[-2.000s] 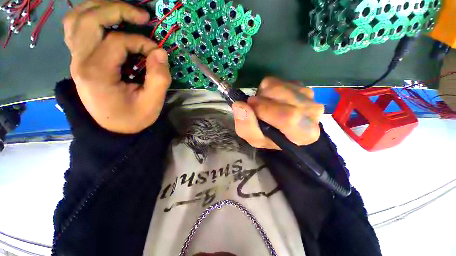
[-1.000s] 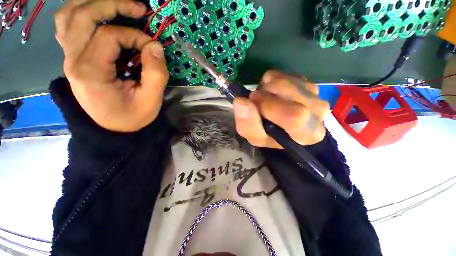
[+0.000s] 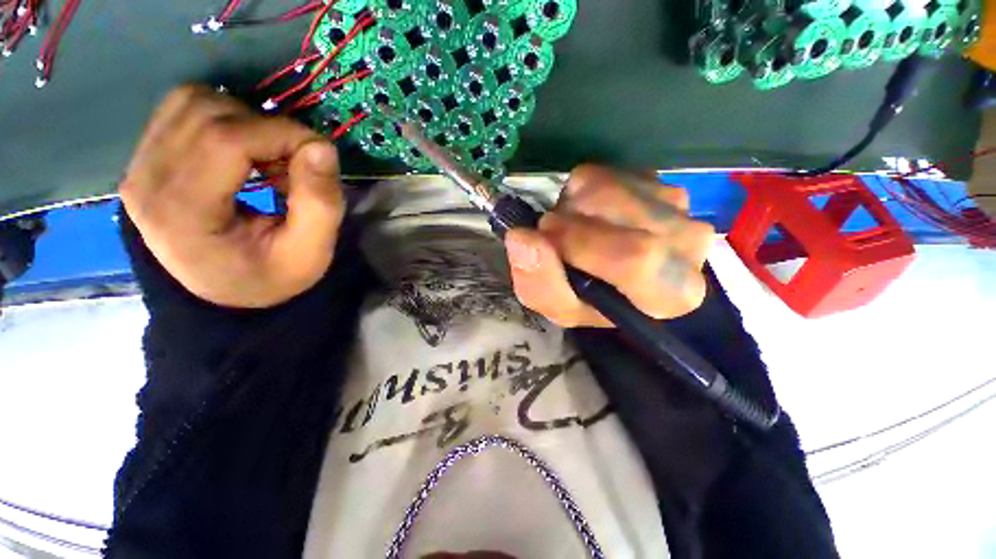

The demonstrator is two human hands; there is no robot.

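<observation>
A green circuit board panel (image 3: 470, 71) of small joined rings lies at the table's front edge. Red and black wire leads (image 3: 300, 82) fan out from its left side, with small white end plugs. My right hand (image 3: 612, 246) grips the soldering iron (image 3: 644, 328) like a pen. The iron's silver tip is over the panel's lower left part; whether it touches cannot be told. My left hand (image 3: 235, 202) is left of the panel, thumb and forefinger pinched together at the near end of a red lead. Its other fingers are curled and partly hidden.
A stack of green panels (image 3: 836, 38) lies at the back right, with a black cord (image 3: 885, 120) beside it and an orange box (image 3: 981, 49) at the edge. Loose leads (image 3: 55, 38) lie back left. A red open frame (image 3: 819, 246) stands below table level at the right.
My left hand has moved down and slightly left, away from the panel's fanned leads, which now show more. The iron's tip has shifted slightly down on the panel since a second ago.
</observation>
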